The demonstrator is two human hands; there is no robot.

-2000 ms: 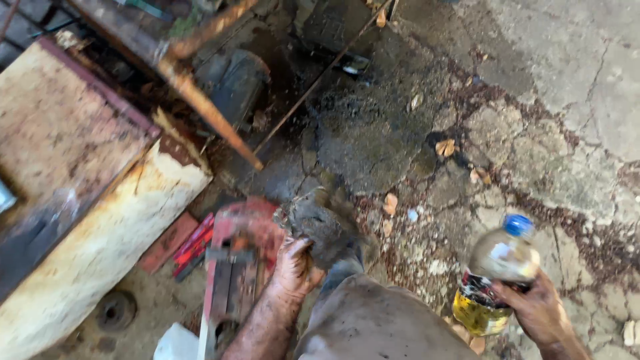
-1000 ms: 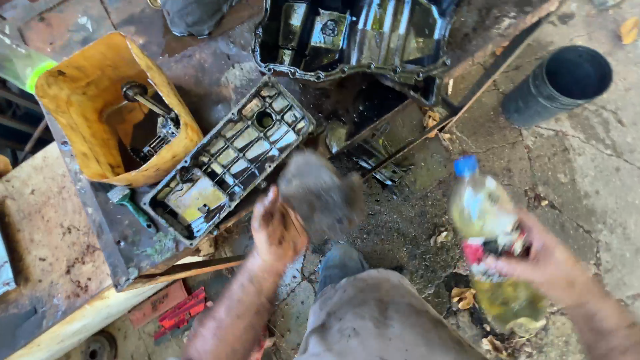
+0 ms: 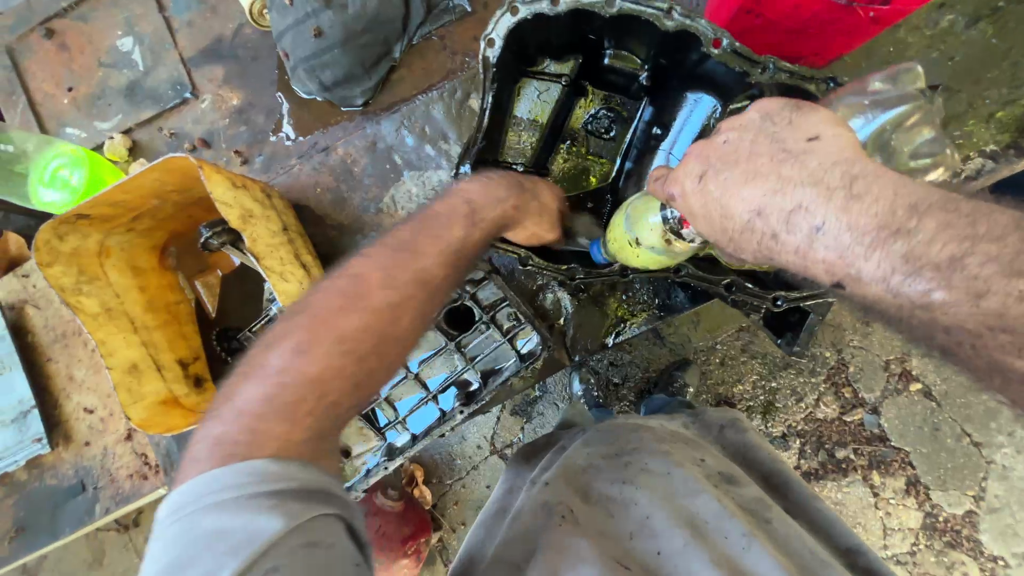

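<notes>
My right hand point(image 3: 760, 176) grips a clear plastic bottle point(image 3: 644, 236) with a blue cap, tilted cap-down over a black, oily engine oil pan point(image 3: 520, 120). Yellow-green liquid fills its neck end. Faint blurred streaks show beside the cap. Inside the pan's near side is my left hand point(image 3: 532, 212), blurred, with its fingers curled close to the cap; whether it holds anything is hidden. Yellowish liquid wets the pan's floor. Partly under my left forearm lies a ribbed metal cover point(image 3: 480, 344), wet and shiny, with a round hole.
A cut yellow plastic container point(image 3: 136, 320) holding metal parts stands at left, near a green-capped bottle point(image 3: 60, 172). Dark cloth point(image 3: 344, 48) lies at the top, a red object point(image 3: 808, 28) behind the pan. A red container point(image 3: 396, 528) sits below the cover, on cracked concrete point(image 3: 936, 448).
The bottle, upright in my right hand earlier, is now tipped over the oil pan. My left hand has moved to the pan; the grey rag it held is not visible now. The view has shifted.
</notes>
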